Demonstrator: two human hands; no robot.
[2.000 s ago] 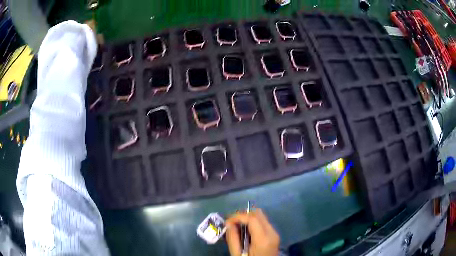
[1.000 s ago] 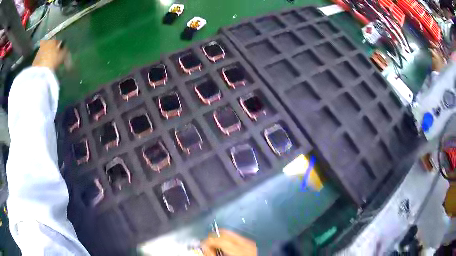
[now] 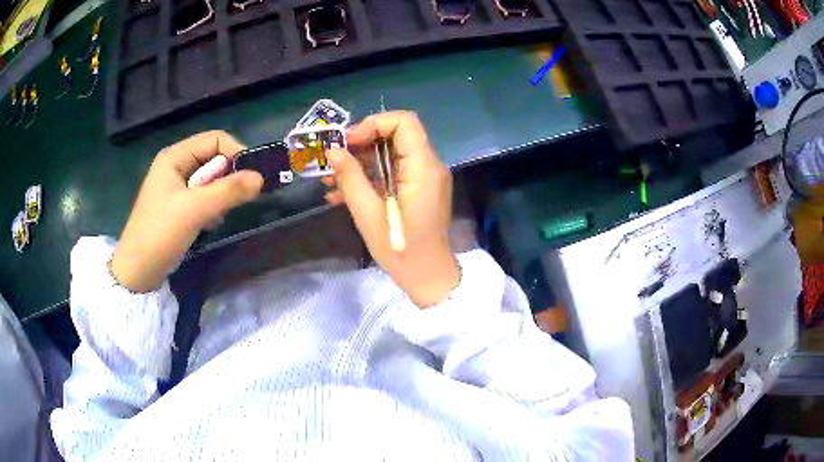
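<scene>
My left hand [image 3: 190, 198] holds a black screen [image 3: 263, 166] by its left end, with a small white piece [image 3: 208, 171] at the fingertips. My right hand [image 3: 402, 194] grips a watch housing [image 3: 316, 152] between thumb and fingers. Yellow-orange flex and circuitry show inside the housing, which is beside the screen's right end. Tweezers [image 3: 394, 217] with a cream grip lie in my right hand, points upward. A second pale housing [image 3: 324, 114] is just behind the held one; whether they touch is unclear.
A black foam tray [image 3: 199, 96] with watches is at the back, and another foam tray [image 3: 632, 59] is at back right. Flex strips [image 3: 94, 59] and small housings [image 3: 30, 217] lie at left. A grey-white machine [image 3: 587, 280] with a brown fixture [image 3: 714, 397] stands at right.
My left hand has come back from beyond the tray and now holds a screen. My right hand now holds a housing along with the tweezers. The view has tilted down to my lap.
</scene>
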